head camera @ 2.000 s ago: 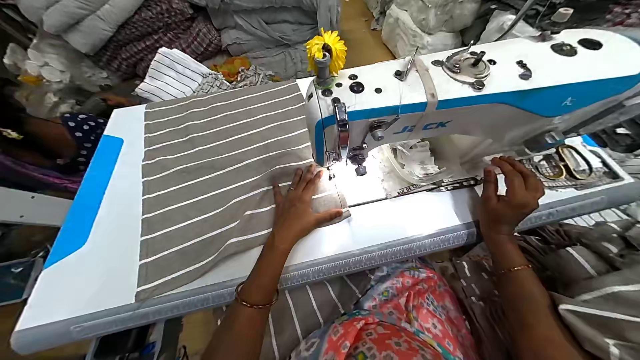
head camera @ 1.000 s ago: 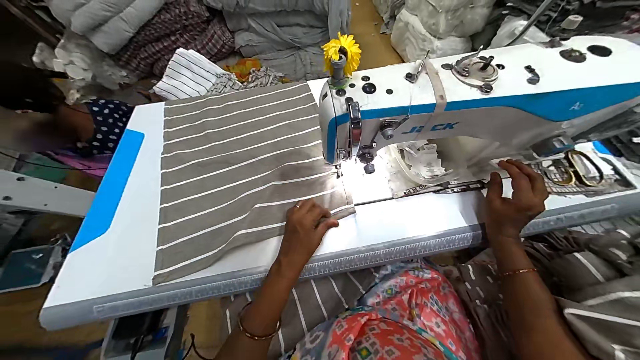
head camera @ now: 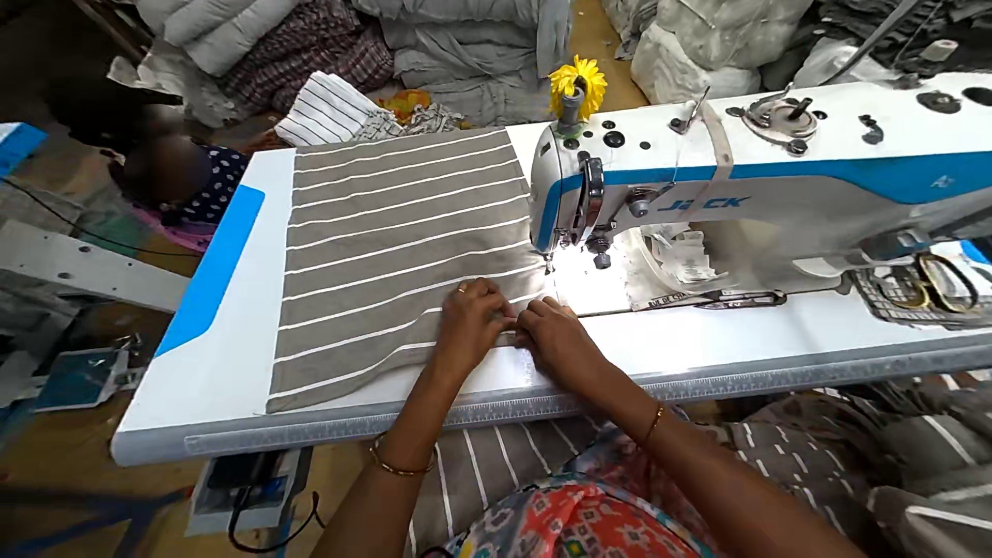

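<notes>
A grey-brown fabric panel with white stripes (head camera: pixel 387 248) lies flat on the white sewing table, its right edge at the needle area of a Jack sewing machine (head camera: pixel 744 186). My left hand (head camera: pixel 474 318) has its fingers bent on the panel's lower right corner, pinching the cloth. Close beside it, my right hand (head camera: pixel 554 337) grips the same corner, fingertips almost touching the left ones. Both hands are just below the lit presser foot (head camera: pixel 549 267). The fingertips partly hide the fabric edge.
A clear ruler strip (head camera: pixel 310 435) runs along the table's front edge. Scissors (head camera: pixel 949 283) lie in a wire tray at the right. Behind are fabric bundles (head camera: pixel 473 46). Another person (head camera: pixel 186 178) sits at the left. Striped cloth (head camera: pixel 480 473) hangs over the lap.
My right hand has moved left from the table beside the machine to the panel's corner. My left hand, flat on the cloth two seconds ago, now has bent fingers.
</notes>
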